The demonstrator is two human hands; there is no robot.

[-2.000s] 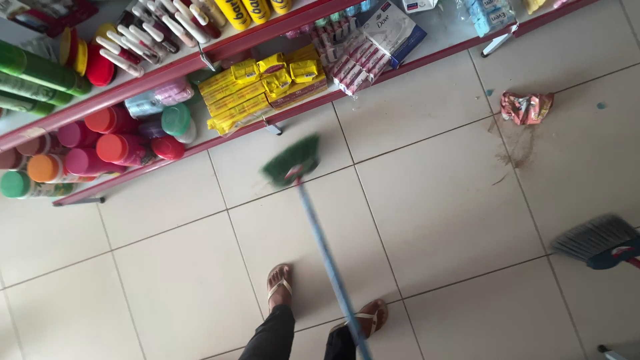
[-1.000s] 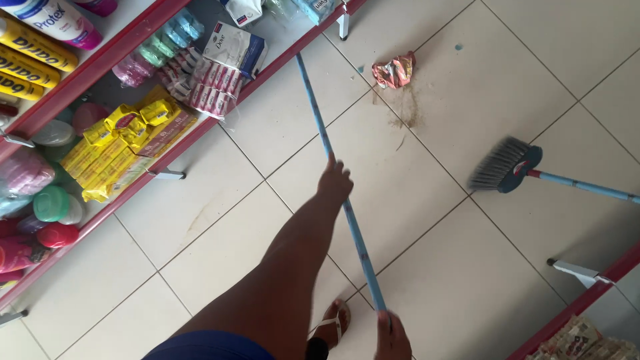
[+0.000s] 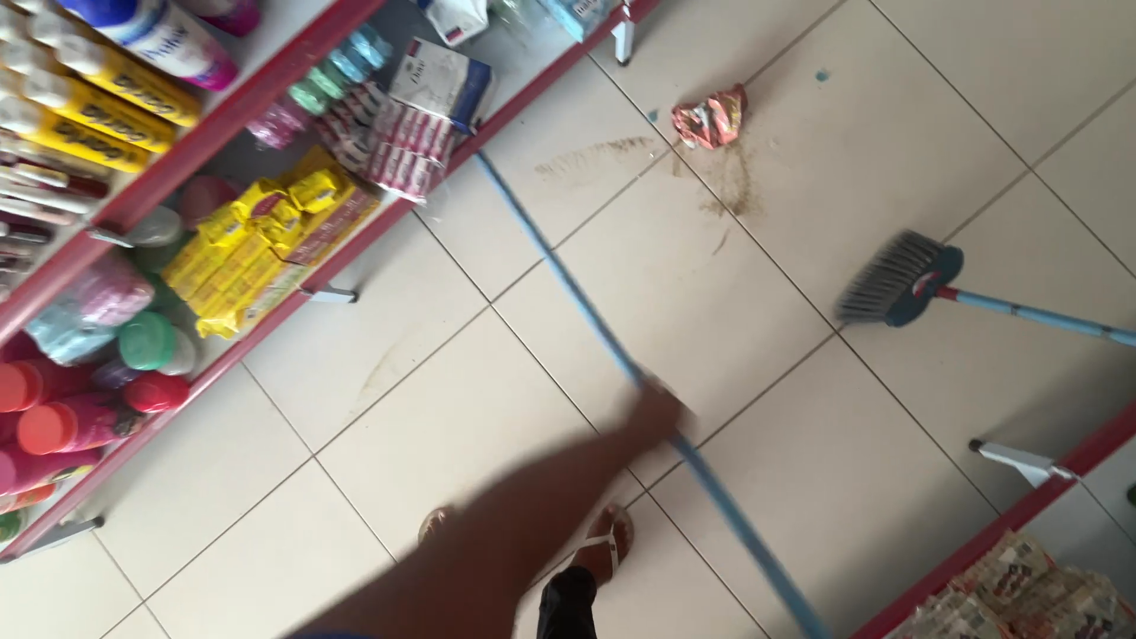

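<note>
My left hand [image 3: 661, 413], blurred, reaches in from the bottom left and is closed around the blue broom handle [image 3: 581, 302]. The handle slants across the floor. Its far end passes beneath the red-edged shelf, where the broom head is hidden; its near end leaves the frame at the bottom. My right hand is not in view. On the tiles beyond the handle lies a crumpled pinkish-red wrapper [image 3: 710, 117], with brown dirt [image 3: 735, 191] beside it. Farther right, a second broom with grey bristles [image 3: 896, 280] has a blue handle running out of frame.
At left, the shelf unit [image 3: 266, 333] holds yellow soap packs [image 3: 266, 240], boxes and jars with coloured lids. Its metal foot [image 3: 333, 295] juts over the floor. Another shelf's red edge [image 3: 994, 537] and foot [image 3: 1021, 461] stand at lower right. My sandalled feet [image 3: 608, 541] are below.
The green broom head lay on open floor two seconds ago; now the handle's far end is under the shelf. My right hand, on the lower handle one second ago, is out of view. The view has shifted right.
</note>
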